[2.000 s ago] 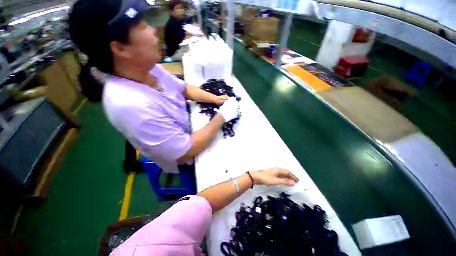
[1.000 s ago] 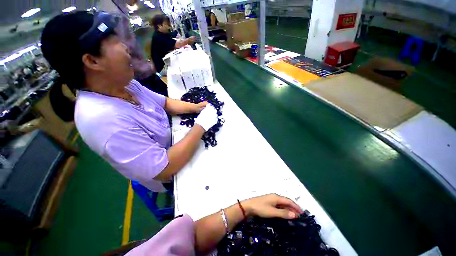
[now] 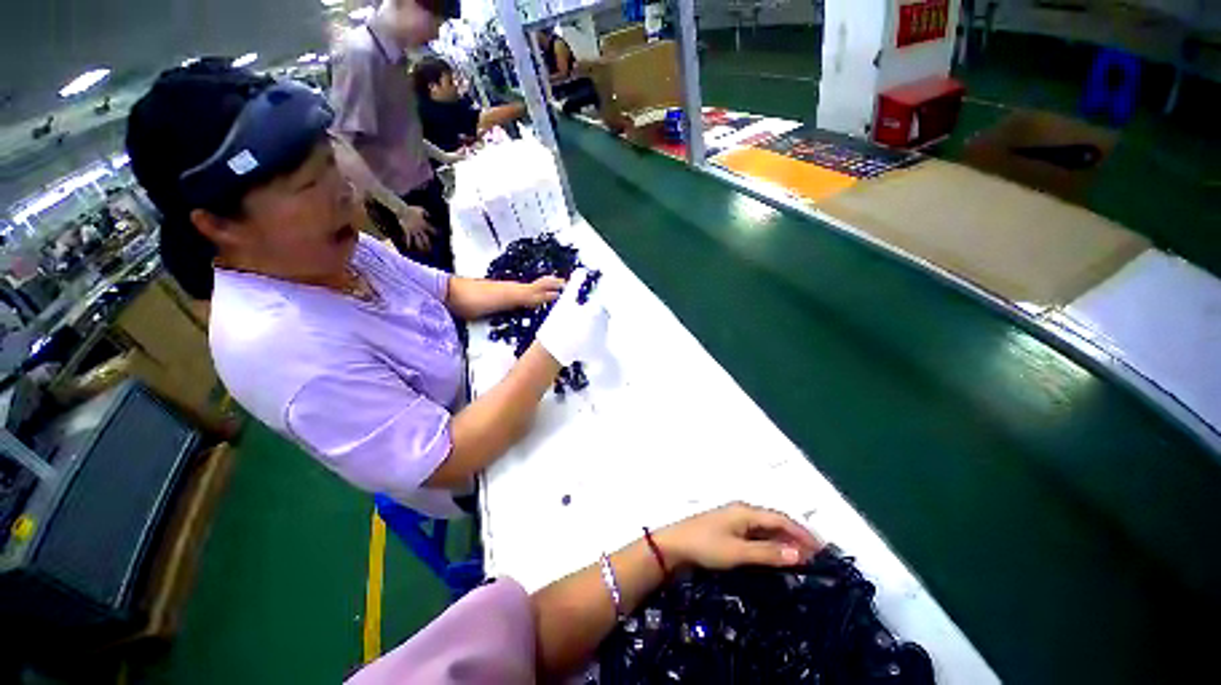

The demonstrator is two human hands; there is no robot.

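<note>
A tangled heap of short black cables lies on the white bench at the bottom, cut off by the lower edge. My left hand is bare, with bracelets at the wrist. It reaches in from the lower left and rests at the heap's upper edge. Its fingertips and thumb are close together beside dark cable pieces; whether they grip one cannot be told. My right hand is out of the picture.
A neighbour stands left at the bench, with a white-gloved hand at a second cable heap. White cartons stand behind it. A green conveyor belt runs along the right. More people are farther back.
The view has turned, and the white carton at the lower right has left it. My left hand has come down onto the heap's edge. The neighbour's gloved hand has lifted slightly.
</note>
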